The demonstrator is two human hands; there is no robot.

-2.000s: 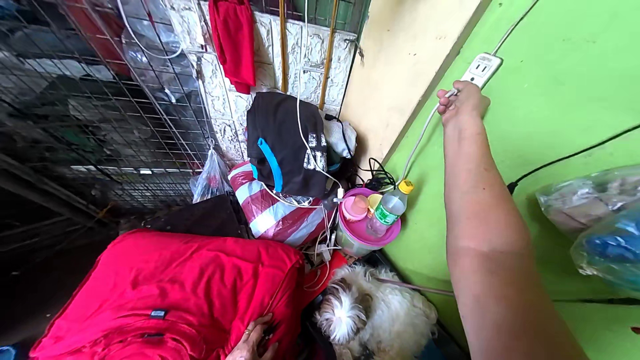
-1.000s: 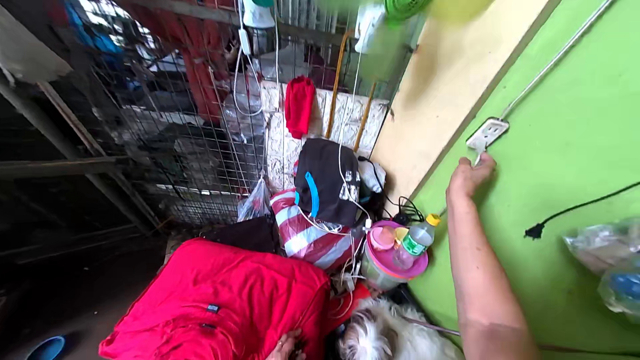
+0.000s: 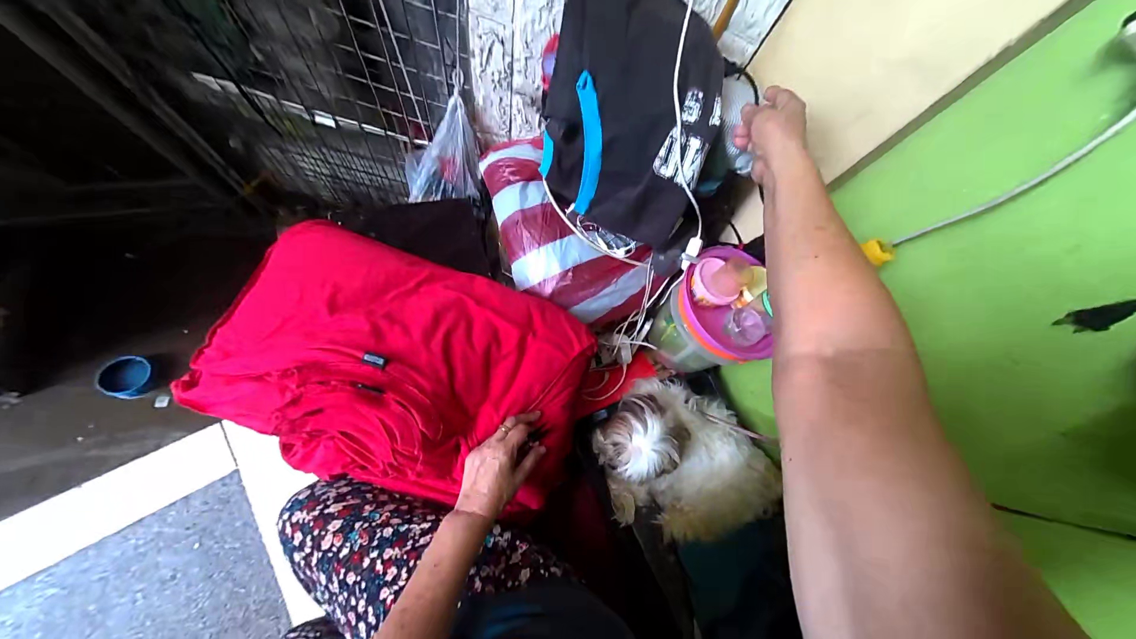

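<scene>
My left hand [image 3: 501, 463] rests on a pile of folded red cloth [image 3: 399, 328] that lies across my lap, its fingers slightly spread. My right hand [image 3: 774, 129] reaches out at the upper right, beside a black cloth [image 3: 621, 115] with white print and a blue strap. Its fingers are curled near a dark cord and a whitish bundle [image 3: 737, 115]; whether they grip the cord cannot be told. Under the black cloth lies a red-and-white striped bundle [image 3: 555, 257] in plastic. White cables [image 3: 635, 328] with a white connector [image 3: 691, 249] hang over it.
A white-and-brown dog [image 3: 701, 461] lies right of the red cloth. Behind it stands a tub with a pink lid [image 3: 710, 328] holding cups and a bottle, partly behind my right forearm. A plastic bag [image 3: 446, 155] hangs by the wire grille. A blue bowl [image 3: 124, 377] sits on the floor.
My right hand has left the white power outlet on the green wall and moved left to the black cloth. My left hand stays on the red cloth. The view has tilted downward.
</scene>
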